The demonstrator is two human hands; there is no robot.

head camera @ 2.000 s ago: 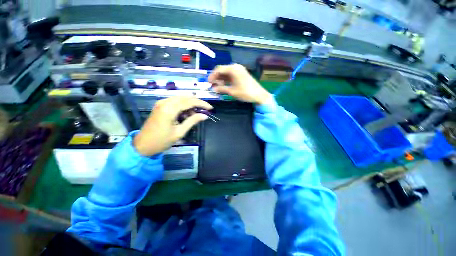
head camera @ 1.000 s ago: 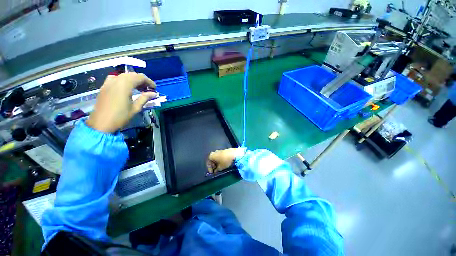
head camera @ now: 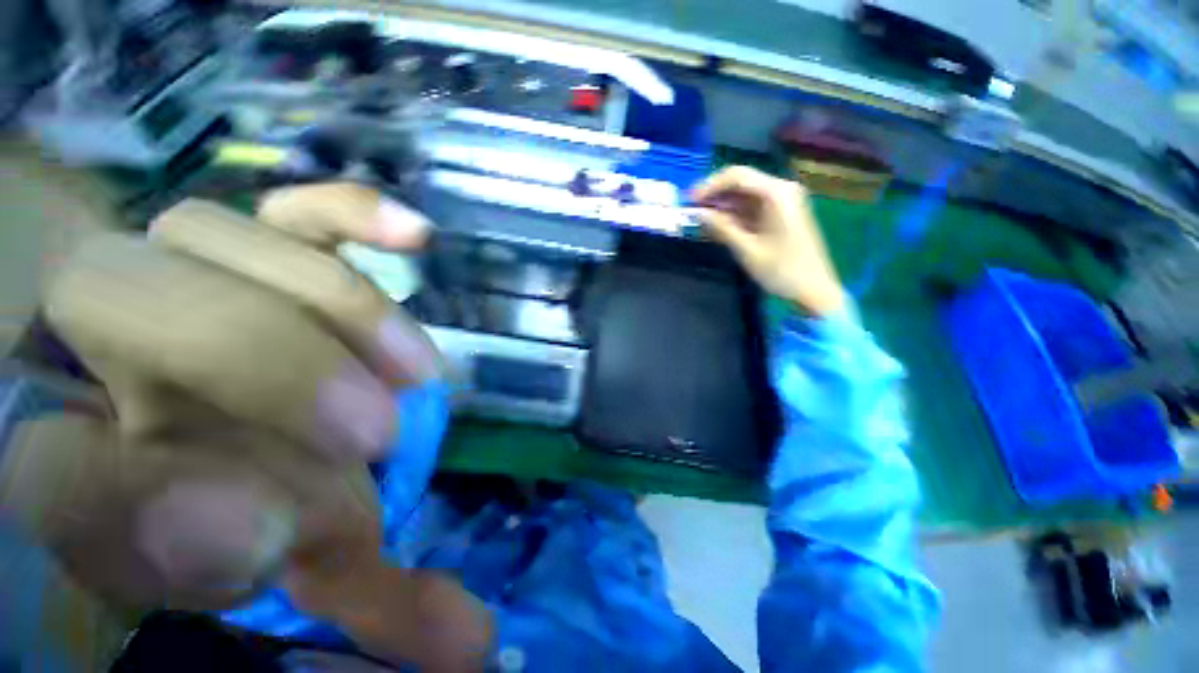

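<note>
My left hand (head camera: 250,355) is large and blurred, close to the camera at the left. Its fingers are loosely curled and apart, and I see nothing between them. My right hand (head camera: 769,237) is at the right end of the pale feed rail (head camera: 506,193), fingertips pinched on what looks like a small dark capacitor, mostly hidden by the fingers. A few purple capacitors (head camera: 623,193) sit on the rail just left of it. The black component tray (head camera: 673,355) lies below my right hand, with a few tiny bits near its front edge.
The machine's white body (head camera: 573,381) is left of the tray, partly behind my left hand. A blue bin (head camera: 1019,394) stands at the right. A cardboard box (head camera: 831,171) and a smaller blue bin (head camera: 677,132) are behind. The shelf edge (head camera: 789,82) runs across the back.
My right hand has moved from the tray up to the rail's end. My left hand has left the rail and come close to the camera. The view has turned left.
</note>
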